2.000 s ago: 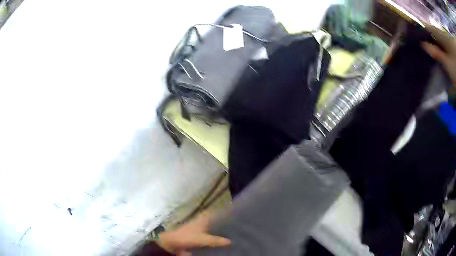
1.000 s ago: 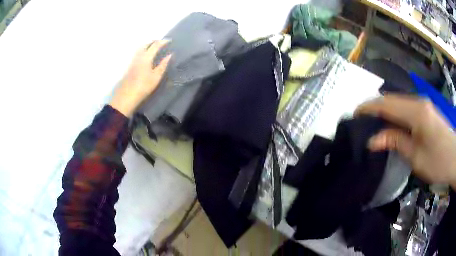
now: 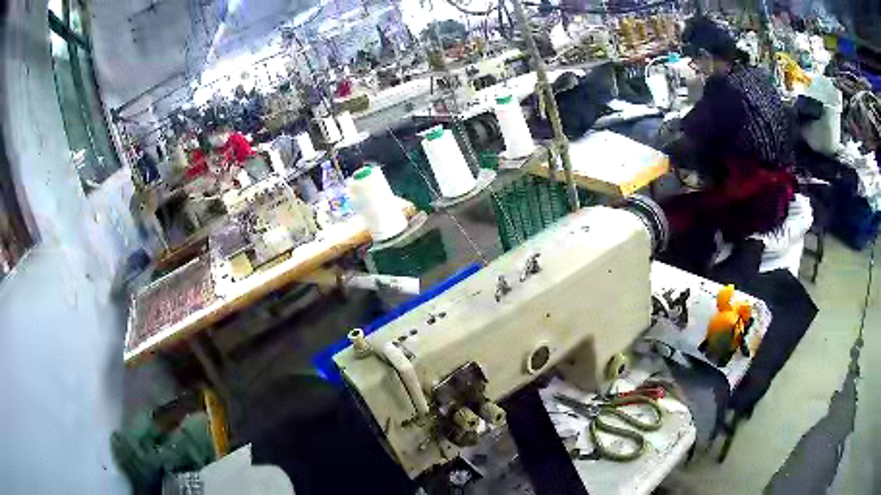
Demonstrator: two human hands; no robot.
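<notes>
The cream industrial sewing machine (image 3: 502,319) stands in front of me, with round tension knobs at its near end and a dark handwheel (image 3: 647,220) at the far end. Black fabric (image 3: 546,445) lies flat beside its needle end. More black fabric (image 3: 309,440) lies left of the machine head. Scissors with olive-green loop handles (image 3: 626,427) lie on the white table right of the machine. The needle area is cut off by the bottom edge. Neither of my hands is in the picture.
An orange item (image 3: 726,324) sits at the table's right end, with dark fabric (image 3: 773,334) hanging beside it. A green cloth bundle (image 3: 164,447) is at lower left. White thread cones (image 3: 449,162) stand behind. A person (image 3: 739,135) sits at back right. Green crates (image 3: 531,208) are behind the machine.
The view has swung up from the grey and black fabric piles to the machine and workshop. Both hands, seen over fabric one second ago, are out of the picture.
</notes>
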